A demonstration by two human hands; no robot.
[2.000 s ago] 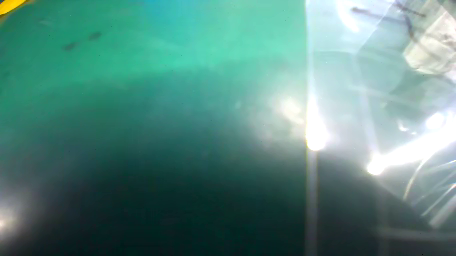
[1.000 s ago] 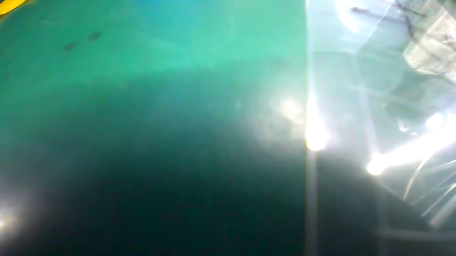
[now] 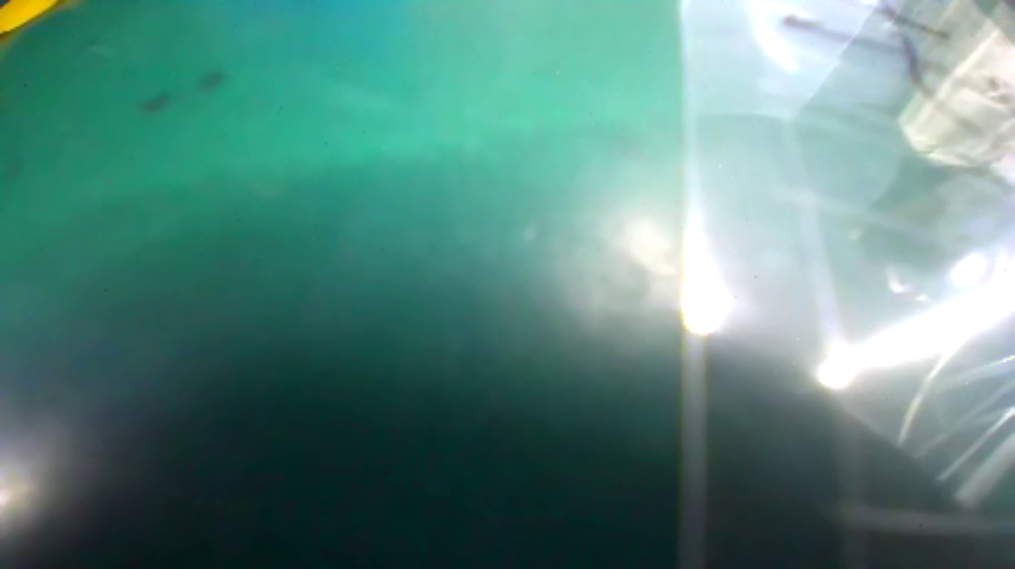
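Neither my left hand nor my right hand is in view. A smooth green surface [image 3: 390,122] fills the left and middle of the view very close to the camera, blurred, and it darkens towards the bottom. Two small dark marks [image 3: 184,91] show on it at the upper left. No phone or tool can be made out.
A pale, shiny, see-through sheet or panel [image 3: 757,156] covers the right side, with bright light reflections. A crumpled whitish thing [image 3: 966,106] shows at the upper right, with thin dark lines near it. A yellow edge [image 3: 25,13] shows at the top left corner.
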